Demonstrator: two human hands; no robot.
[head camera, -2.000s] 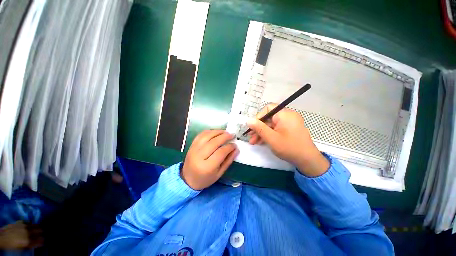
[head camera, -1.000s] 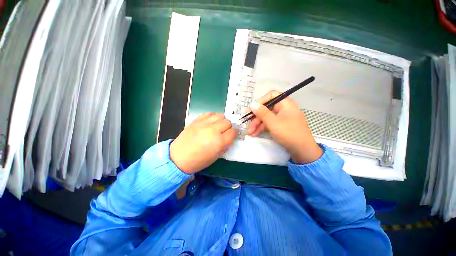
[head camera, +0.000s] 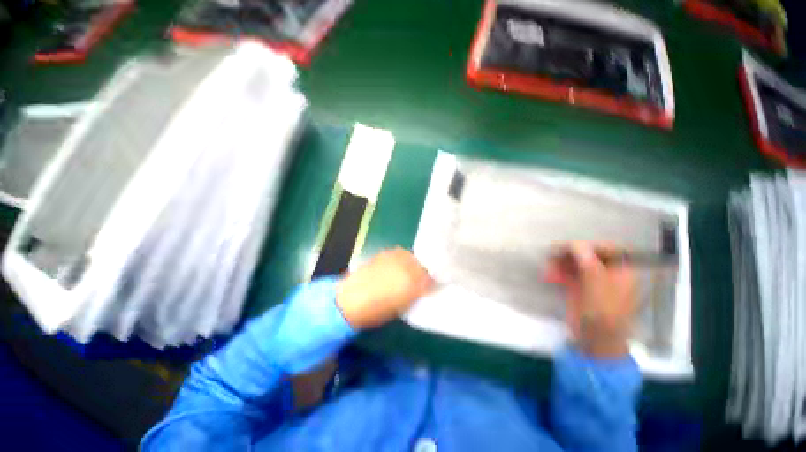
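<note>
The laptop bottom cover (head camera: 530, 225) lies on a white interleaf sheet (head camera: 477, 316), blurred by motion, with dark patches near its two short ends. My left hand (head camera: 385, 287) is at the cover's lower left corner; its fingers are bunched and blurred, and I cannot tell whether they hold anything. My right hand (head camera: 601, 287) is over the right part of the cover, with the tweezers (head camera: 643, 258) as a blurred dark streak pointing right from the fingers. The adhesive pad strip (head camera: 345, 231), white above and black below, lies left of the cover.
Fanned stacks of covers with white sheets stand at the left (head camera: 190, 203) and right (head camera: 771, 309). Laptop base units in red trays (head camera: 570, 94) lie across the back of the green mat (head camera: 398, 84). Part of a person's hand or arm shows below my left sleeve.
My right hand has moved right, away from the cover's left end, and the tweezers now point right. My left hand stays near the lower left corner. The view has tilted up, showing the base units.
</note>
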